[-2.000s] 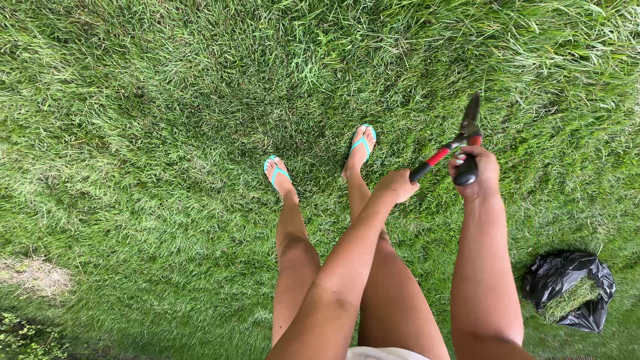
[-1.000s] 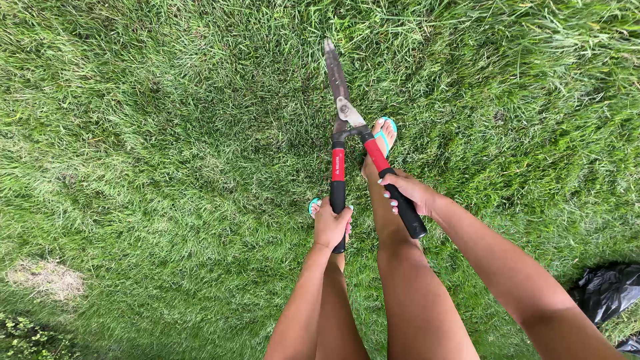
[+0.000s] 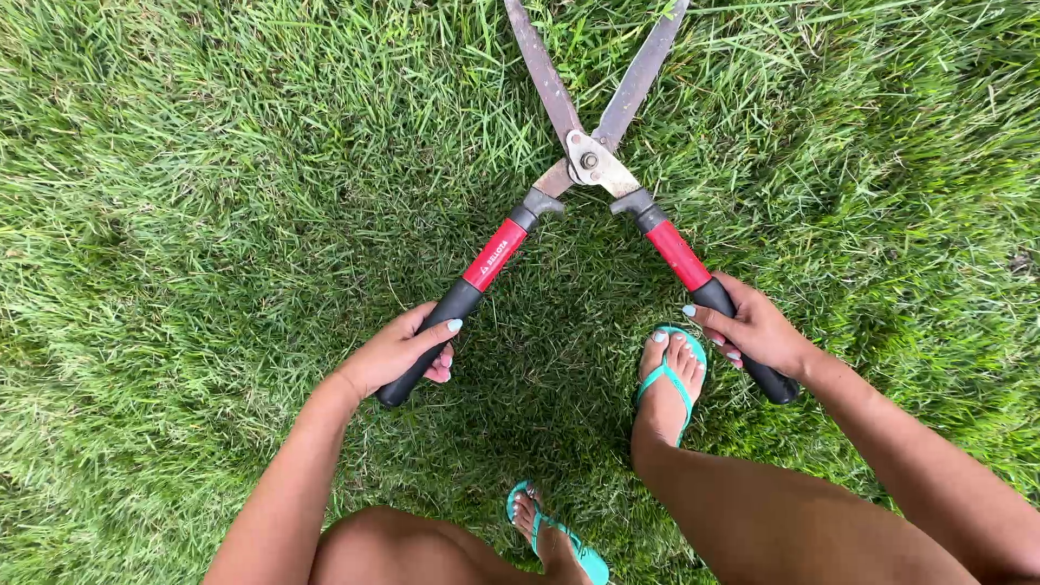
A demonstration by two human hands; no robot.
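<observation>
A pair of Bellota hedge shears [image 3: 590,160] with red and black handles is held over the lawn, its handles spread and its two rust-marked blades wide apart. My left hand [image 3: 406,349] grips the black end of the left handle, thumb laid along the top. Around the black grip of the right handle is my right hand [image 3: 747,321]. The blades point away from me, and their tips reach the top edge of the view, with green grass [image 3: 581,57] between them.
My feet, in turquoise flip-flops [image 3: 666,382], stand on the grass below the shears, the right foot close to my right hand. Longer grass [image 3: 918,106] grows at the upper right. My bent knee is at the lower left.
The shears' blades were together one second ago and are now spread, with my hands farther apart. Two seconds ago the shears were off to the right. The view is closer to the grass.
</observation>
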